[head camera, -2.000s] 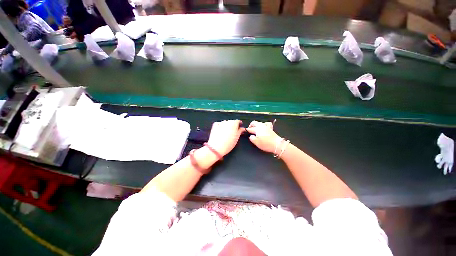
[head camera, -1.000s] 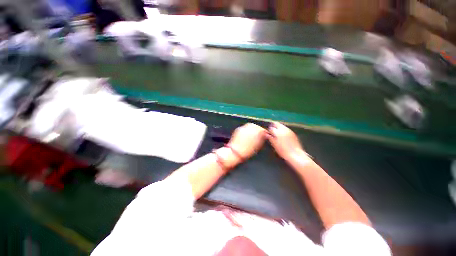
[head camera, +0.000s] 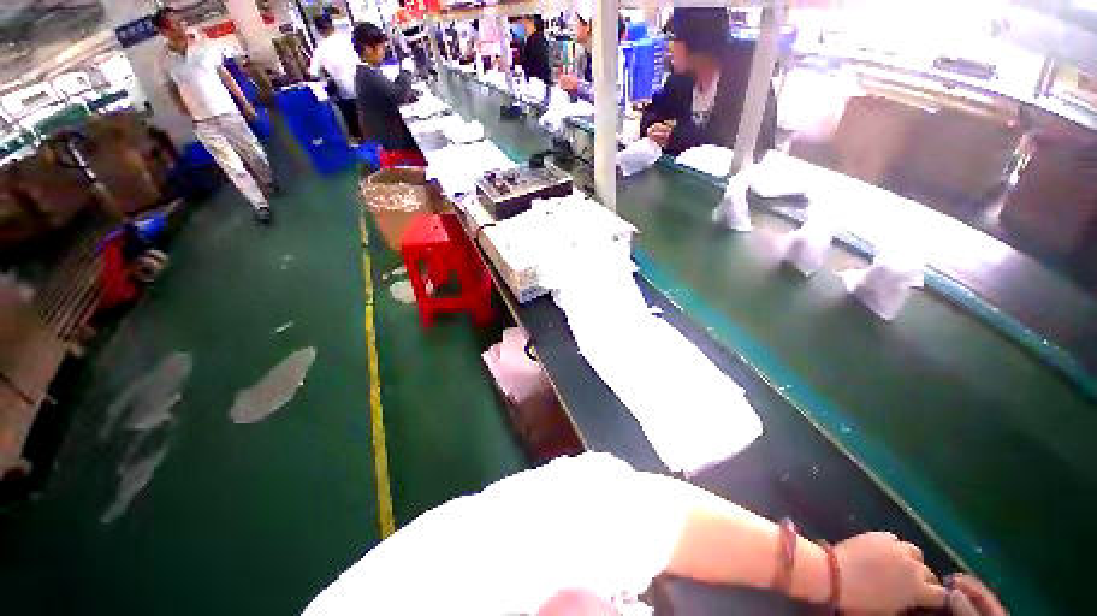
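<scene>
My left hand (head camera: 888, 572) is at the lower right, low over the dark worktop, its fingers curled. Its fingertips meet part of my right hand (head camera: 977, 594), which is mostly cut off by the bottom right edge. What lies between the fingers is hidden; a small dark spot shows there. The fanned stack of white bags (head camera: 674, 391) lies on the worktop, beyond my left forearm. White bagged units (head camera: 888, 284) stand on the green conveyor belt (head camera: 782, 295).
A grey-black box with knobs (head camera: 523, 188) stands beyond a thick white pile (head camera: 541, 247). A red stool (head camera: 445, 271) and a carton (head camera: 399, 202) stand left of the worktop. A person (head camera: 704, 84) sits across the belt. Another person (head camera: 217, 108) is on the green floor.
The view has swung far to the left and up, showing the aisle and the line. My hands now sit at the lower right corner, still close together. The white glove is out of view.
</scene>
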